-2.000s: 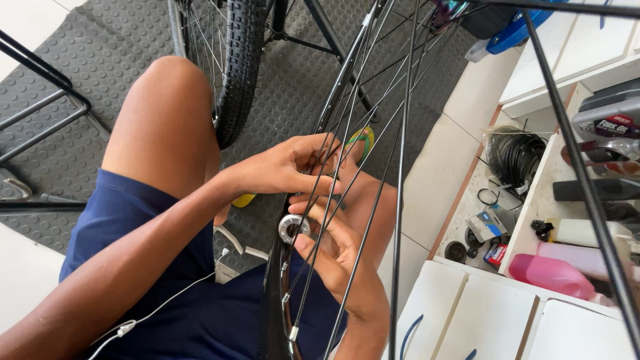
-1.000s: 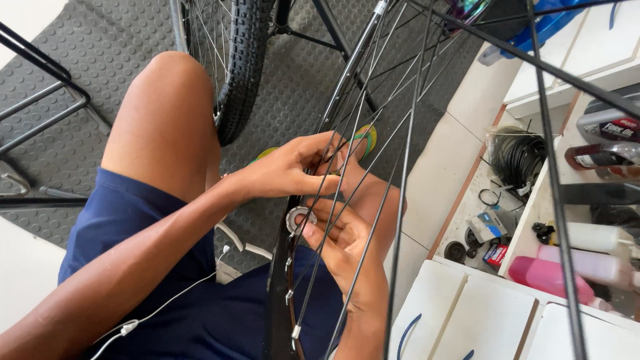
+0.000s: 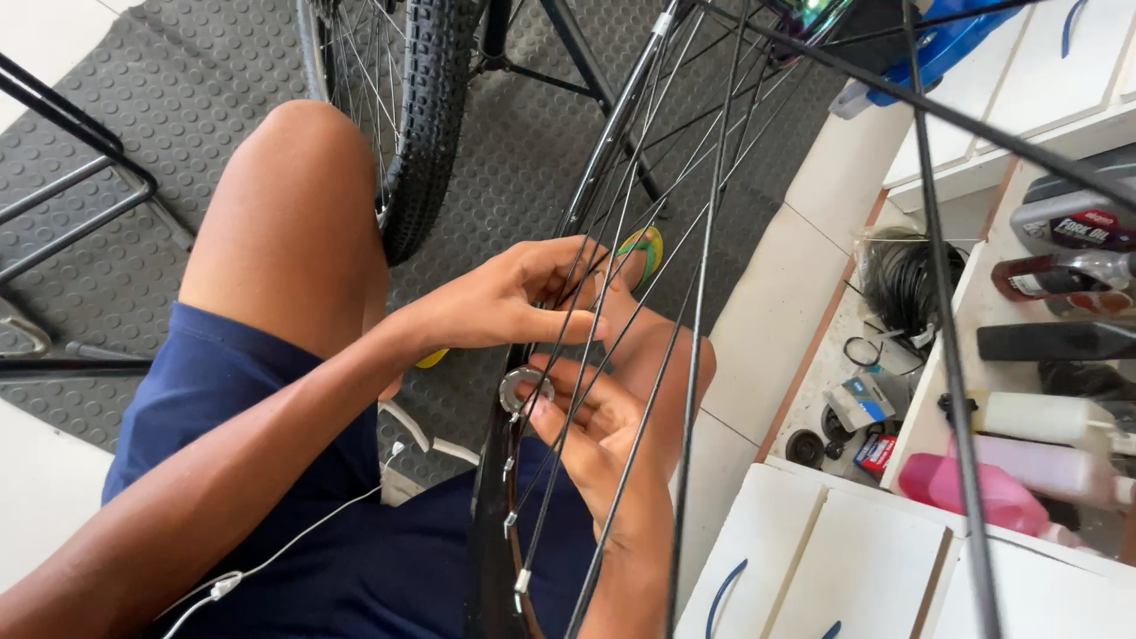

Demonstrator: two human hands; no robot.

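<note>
A spoked bicycle wheel rim [image 3: 490, 532] runs upright between my legs, with black spokes [image 3: 701, 257] crossing in front of my hands. My right hand [image 3: 603, 426] pinches a round metal spoke wrench [image 3: 524, 390] between thumb and fingers at the rim's inner edge. Just above it, my left hand [image 3: 524, 297] curls its fingers around the rim and spokes, its thumb stretched out toward the right; the fingertips are partly hidden. Silver spoke nipples [image 3: 509, 524] show along the rim below the wrench.
Another bicycle wheel with a knobby tire [image 3: 430, 124] stands behind my raised knee. A black metal stand [image 3: 80, 142] is at left on the rubber mat [image 3: 240, 53]. At right, a white cabinet [image 3: 834, 550] and open compartments hold bottles, a cable coil [image 3: 905, 284] and small parts. A white earphone cord [image 3: 293, 550] crosses my lap.
Little has changed in the hands' places; the right fingers have shifted slightly about the round wrench. Spokes in the foreground have shifted in view.
</note>
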